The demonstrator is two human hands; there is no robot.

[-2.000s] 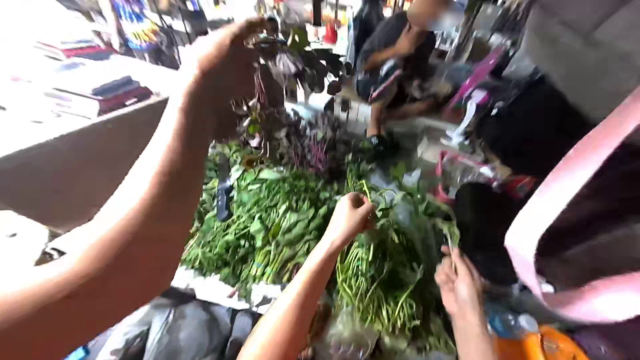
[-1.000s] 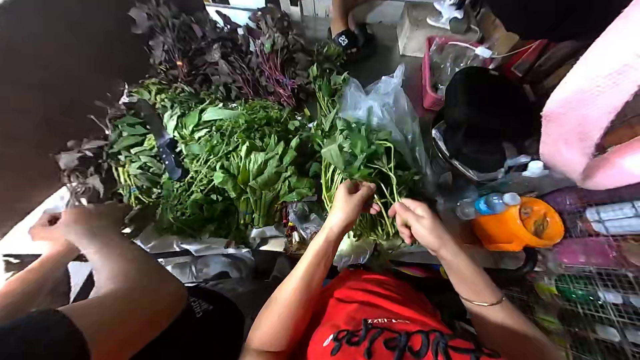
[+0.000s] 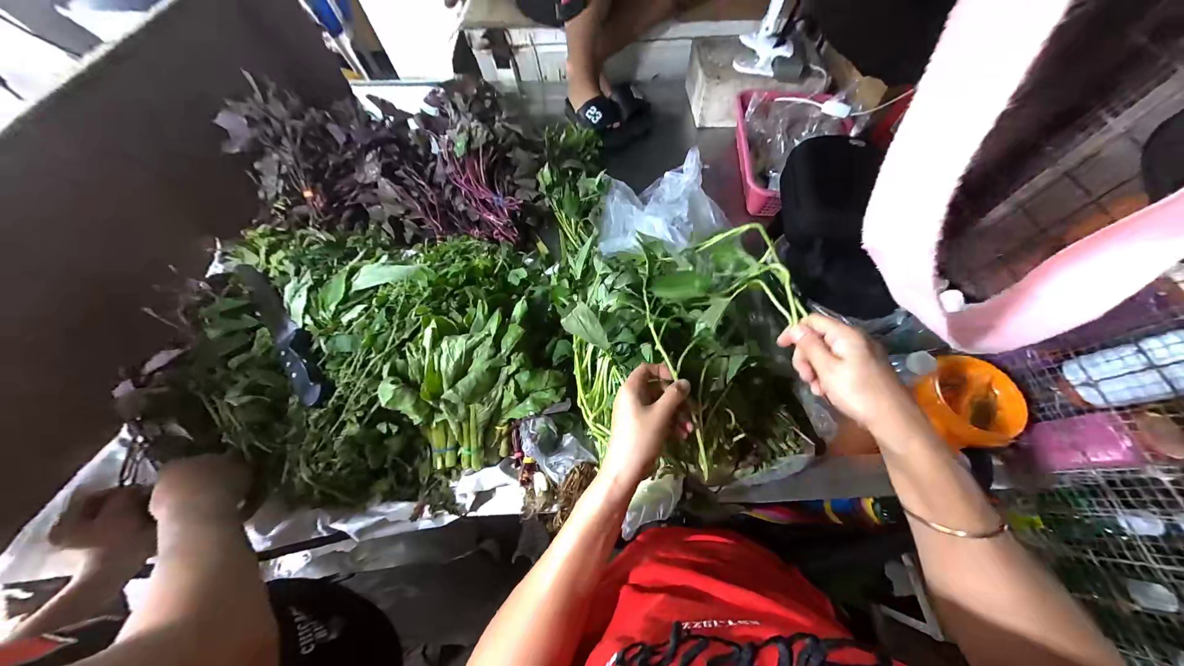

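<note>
My left hand [image 3: 649,412], fingers pinched, holds a thin green stem over the heap of leafy greens [image 3: 684,296]. To its right and a little higher, my right hand [image 3: 828,361] grips pale green leafy stems [image 3: 772,268] that bend over toward the left. Left of my hands lie banded bundles of greens [image 3: 458,388] and a wider spread of leafy herbs [image 3: 351,324]. Behind these are purple-leaved bunches [image 3: 481,185]. A knife with a dark handle [image 3: 301,365] rests on the greens at the left. A clear plastic bag [image 3: 661,208] stands behind the heap.
Another person's hands [image 3: 157,509] hold dark leafy stems at the left end. A person's foot in a sandal [image 3: 606,111] is beyond the greens. At the right are a pink basket [image 3: 758,185], an orange container [image 3: 971,402], a pink strap [image 3: 925,185] and wire racks [image 3: 1110,518].
My right hand has moved away from my left, to the right, with leafy stems in it. The other person's arm, raised two seconds ago, is now low at the left. The view has tilted.
</note>
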